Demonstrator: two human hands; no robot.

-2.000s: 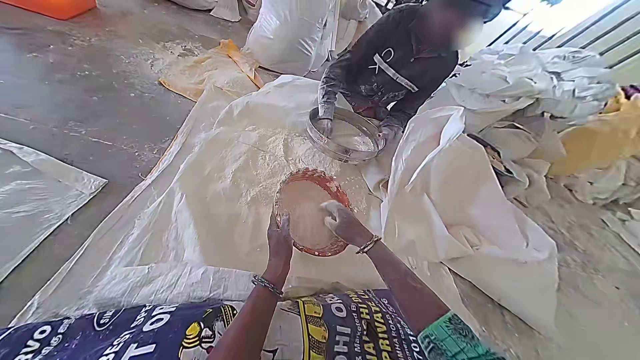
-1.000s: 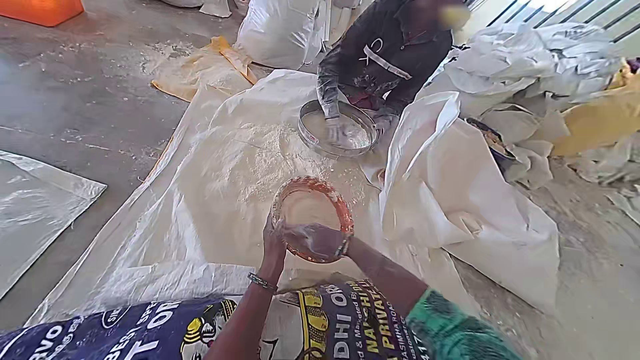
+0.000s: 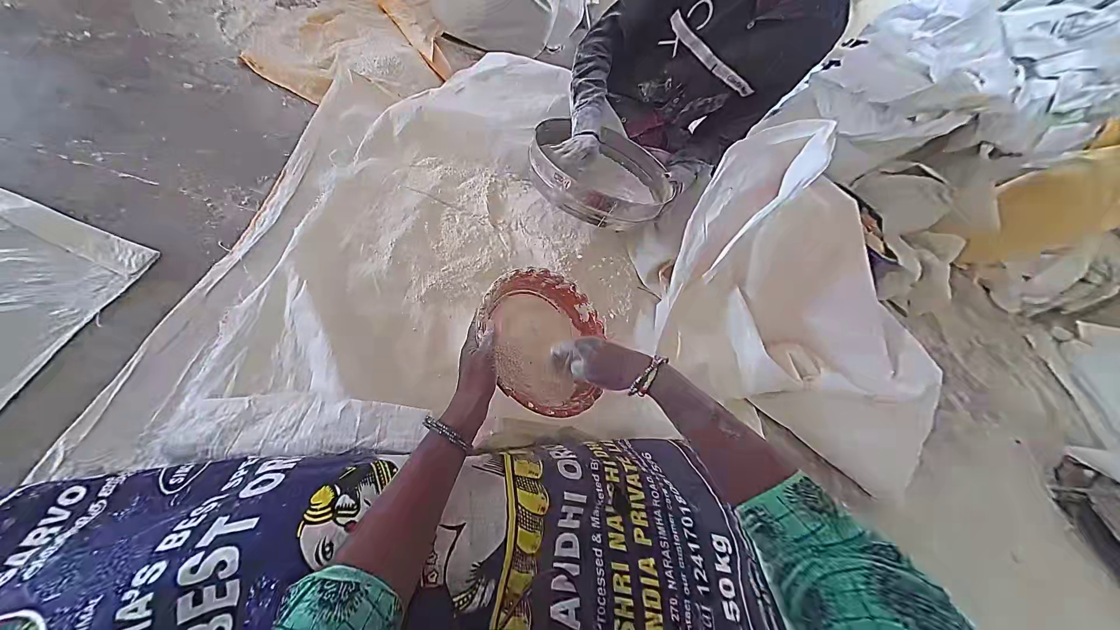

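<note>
My left hand [image 3: 478,360] grips the left rim of a round red-orange sieve [image 3: 573,404], which is tilted over a pale plastic sheet [image 3: 394,350]. Inside the sieve lies a layer of pale flour-like powder [image 3: 521,350]. My right hand [image 3: 588,360] is over the sieve's right side, its powder-coated fingers bent at the powder; whether they hold any is not clear. More powder is spread on the sheet beyond the sieve. Both wrists bear bracelets.
Across the sheet a person [image 3: 700,70] in dark clothes has both hands at a round metal sieve [image 3: 604,206]. A printed purple sack [image 3: 219,542] lies across the near edge, under my forearms. Piled white sacks [image 3: 945,79] are at the right, and another sheet [image 3: 61,280] at the left.
My right hand was at the sieve's near right rim a second ago and is now over the powder inside. My left hand stays at the left rim. The view has tipped downward.
</note>
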